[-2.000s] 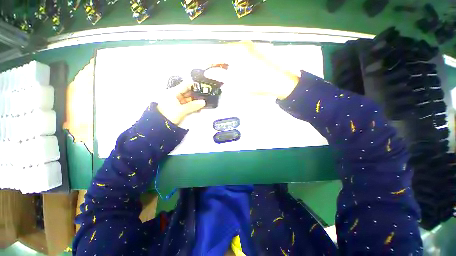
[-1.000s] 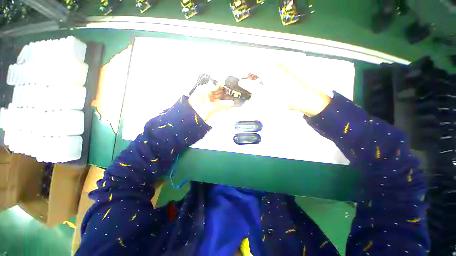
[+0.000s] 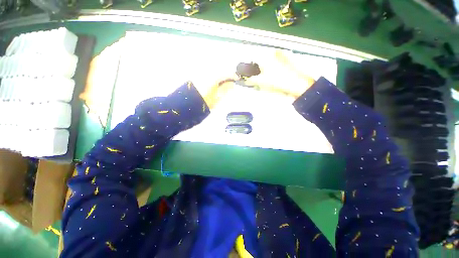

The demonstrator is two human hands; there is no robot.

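A dark, partly assembled unit (image 3: 246, 70) is between my two hands over the white work sheet (image 3: 161, 65). Its details are blurred. My left hand (image 3: 221, 90) is at its lower left side and holds it; the fingers are washed out by glare. My right hand (image 3: 282, 79) is at its right side, bright and overexposed, and its fingers are hard to make out. Two black capsule-shaped housing pieces, an upper one (image 3: 239, 118) and a lower one (image 3: 238, 129), lie one in front of the other on the sheet, nearer to me than the unit.
Beyond the pale edge rail (image 3: 201, 32), wired circuit boards (image 3: 285, 16) stand on the green belt. Stacked white trays (image 3: 55, 93) are at left, with tan paper (image 3: 100, 83) beside them. Cardboard boxes (image 3: 50, 191) are below left. Stacked black parts (image 3: 412, 121) are at right. A blue cord (image 3: 163, 164) hangs at the near edge.
The view has shifted. The unit is turned and now shows a dark rounded part above my fingers; the gold details seen before are no longer visible. My left forearm lies more level.
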